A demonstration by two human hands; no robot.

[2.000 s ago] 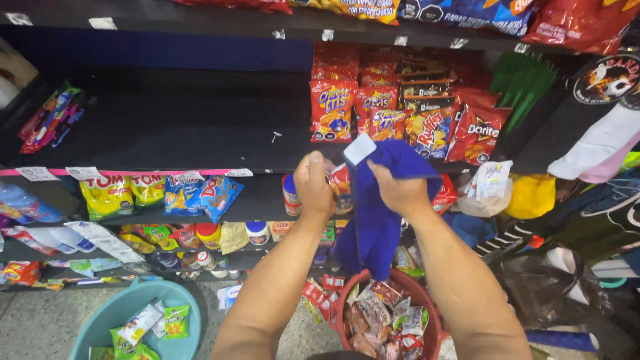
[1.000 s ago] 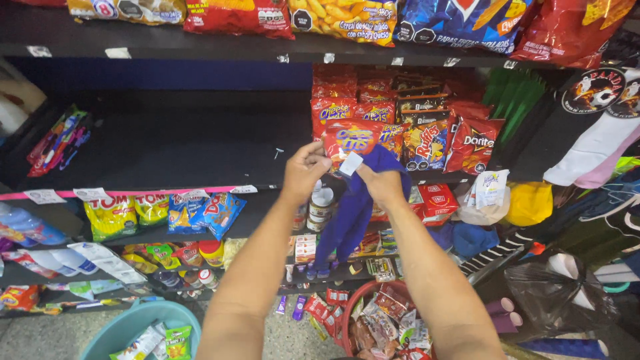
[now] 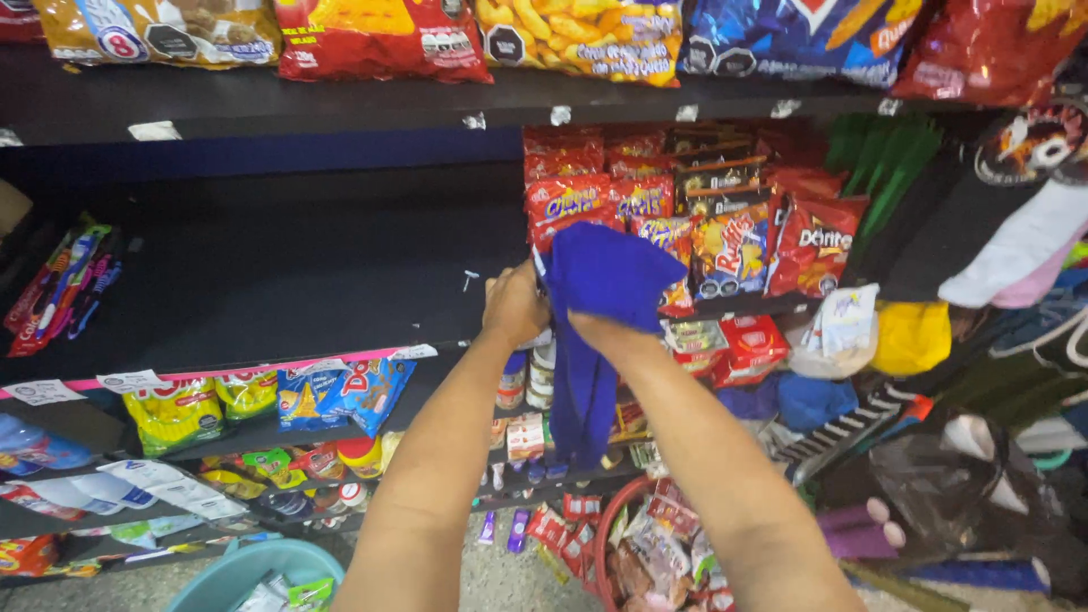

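My right hand [image 3: 608,336] is partly hidden under a blue cloth [image 3: 616,276], which it holds; a long end of the cloth hangs down over the lower shelves. My left hand [image 3: 517,304] is at the cloth's left edge, by the front of the black shelf, its fingers bent; what it grips is mostly hidden, with only a thin white edge showing. Just behind the cloth stand red snack bags [image 3: 568,202], a Ruffles bag [image 3: 731,251] and a Doritos bag [image 3: 818,246].
Toothbrush packs [image 3: 72,280] lie at the black shelf's [image 3: 297,255] left end. Large snack bags [image 3: 578,38] line the shelf above. Below are yellow-green chip bags [image 3: 174,412], blue snack bags [image 3: 340,395], jars [image 3: 540,374], a teal tub [image 3: 255,578] and a red tub [image 3: 605,544] of packets on the floor.
The red snack bag visible at my left hand a second ago no longer shows there. The cloth now bunches up above my right hand. The view has moved closer to the shelf.
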